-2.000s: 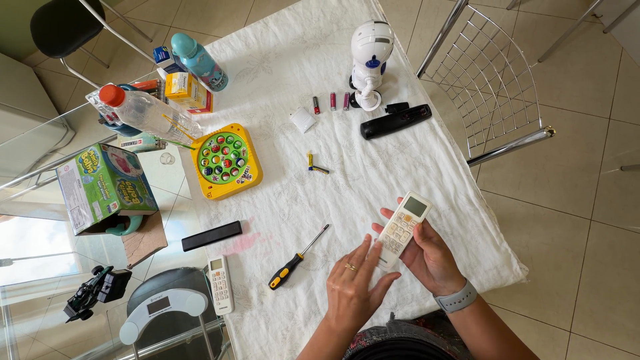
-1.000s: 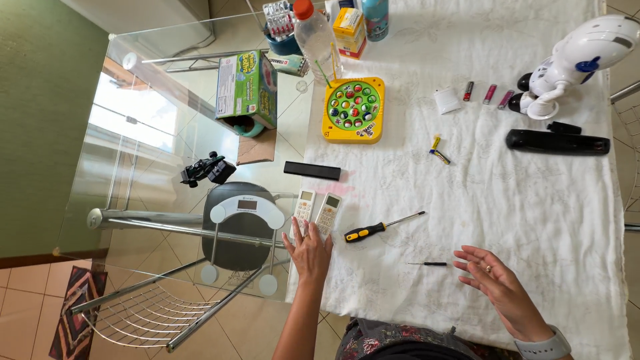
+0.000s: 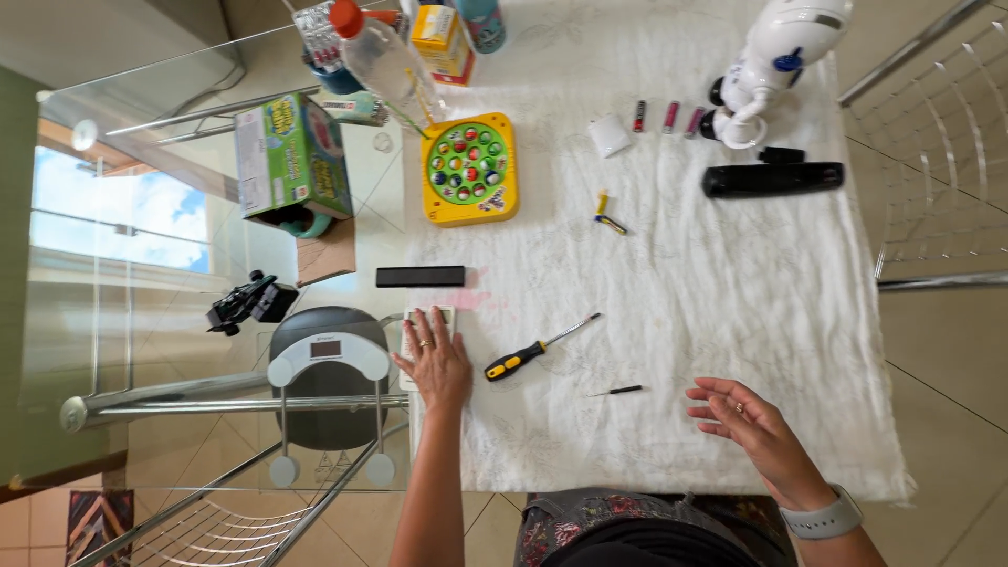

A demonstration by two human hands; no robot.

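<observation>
My left hand (image 3: pixel 437 364) lies flat, fingers spread, over white remote controls (image 3: pixel 447 315) at the left edge of the white cloth, covering most of them. Over the cloth's right front part hovers my right hand (image 3: pixel 736 417), fingers slightly bent, holding nothing, with a watch on the wrist. Between the hands are a yellow and black screwdriver (image 3: pixel 516 361) and a small thin black-handled screwdriver (image 3: pixel 626 390). A black bar-shaped object (image 3: pixel 420 276) is just beyond my left hand. Two small batteries (image 3: pixel 610 223) touch each other farther back.
A yellow fishing game (image 3: pixel 508 173), plastic bottle (image 3: pixel 386 67) and green toy box (image 3: pixel 272 157) stand back left. Several small cylindrical batteries (image 3: pixel 670 116), a white toy robot (image 3: pixel 756 71) and a black case (image 3: pixel 776 180) are back right. A glass scale (image 3: pixel 327 350) lies left, a wire chair (image 3: pixel 937 173) right.
Two seconds ago both hands were at a remote control over the cloth's right front; now my left hand is on the remotes at the left and my right hand is free. The view has shifted.
</observation>
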